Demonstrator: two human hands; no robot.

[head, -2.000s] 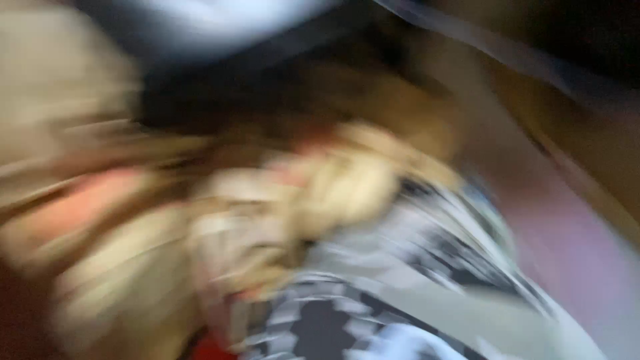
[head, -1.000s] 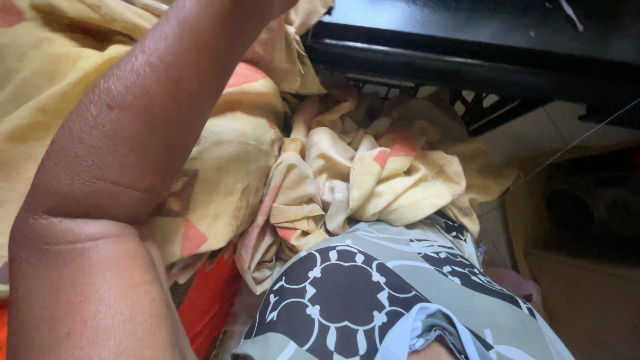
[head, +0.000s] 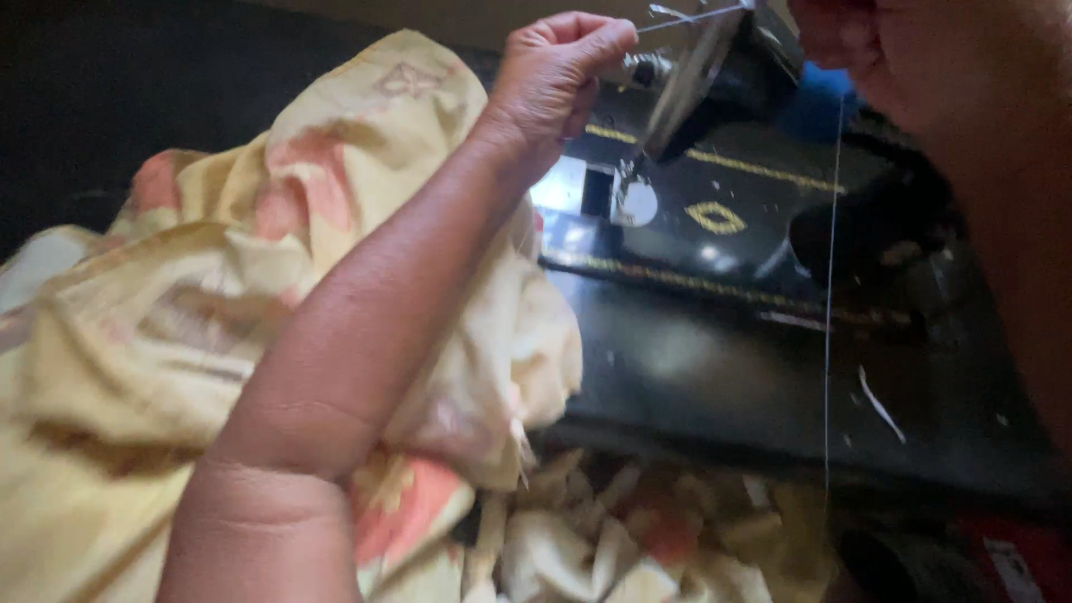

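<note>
My left hand [head: 557, 71] pinches a thin thread [head: 682, 21] between thumb and fingers, at the top of the view. The thread runs taut to the upper part of a black sewing machine [head: 712, 84]. At the top right, my right hand [head: 846, 42] is blurred and partly cut off, close to the machine's head; its fingertips are hidden. A blue thing [head: 821, 96] shows just under it. Another length of thread [head: 831, 268] hangs down from near that hand. Below the machine's head lies its bed with gold trim [head: 716, 218] and a shiny metal plate [head: 559, 186].
Yellow cloth with red and brown patches [head: 310, 176] is heaped on the left, beside the machine's bed. More of this cloth [head: 636, 536] lies bunched below the black table edge [head: 712, 444]. A white thread scrap [head: 881, 406] rests on the black table.
The view has swung up from my lap to the sewing machine. My left hand, outside the frame a second ago, now shows with thread in its fingers; my right hand has come into view.
</note>
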